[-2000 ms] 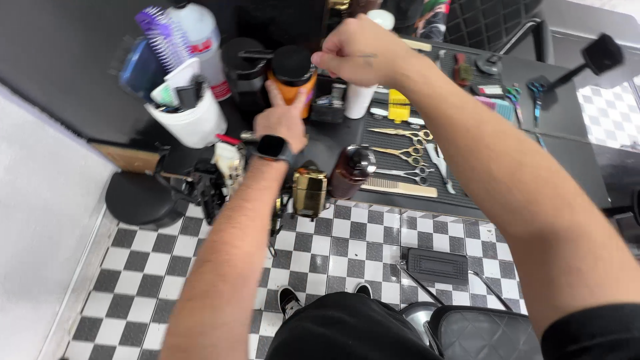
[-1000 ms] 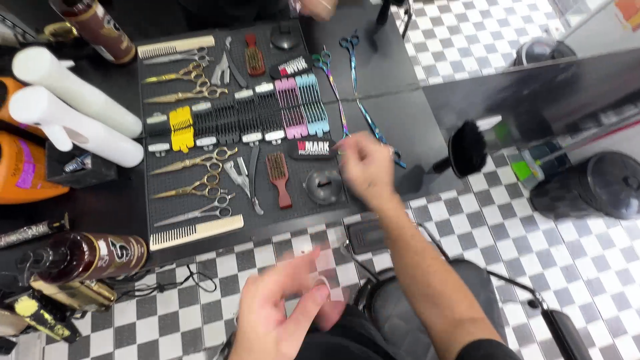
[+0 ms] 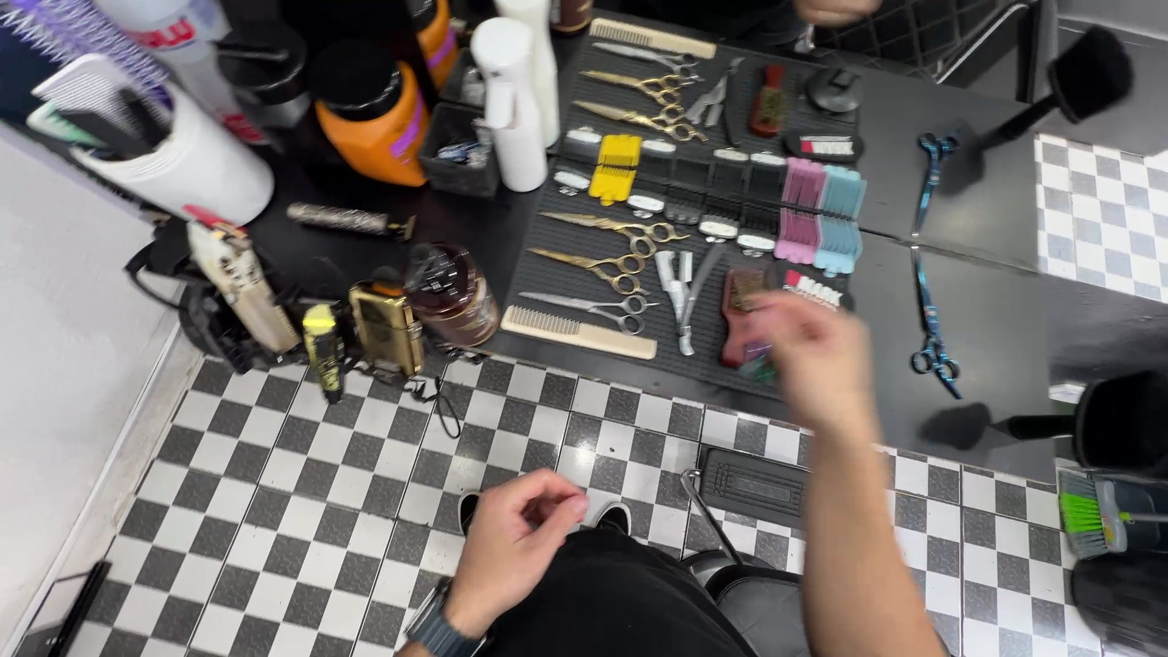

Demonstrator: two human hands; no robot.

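Observation:
My right hand (image 3: 817, 356), blurred by motion, is above the black mat by a red-brown wooden brush (image 3: 741, 315). Green and purple scissor handles (image 3: 759, 367) show at its fingertips; the grip is partly hidden. My left hand (image 3: 525, 543), with a watch on the wrist, hangs over the floor, thumb and fingertips together, nothing seen between them. On the mat lie gold scissors (image 3: 607, 266), silver scissors (image 3: 598, 306), a cream comb (image 3: 579, 333), a razor holder (image 3: 675, 297) and a row of clipper guards (image 3: 721, 228). Blue scissors (image 3: 926, 315) lie to the right.
A mirror (image 3: 967, 192) repeats the tools behind. Left are a dark brown bottle (image 3: 452, 297), a white spray bottle (image 3: 516, 128), an orange jar (image 3: 374, 119), a white cup of combs (image 3: 210, 169) and hanging clippers (image 3: 242, 287). A neck brush (image 3: 1118, 424) and a chair (image 3: 766, 607) are nearer right.
My right hand has moved from beside the blue scissors to over the wooden brush, with the iridescent scissors. My left hand's fingers have drawn together. The view has shifted.

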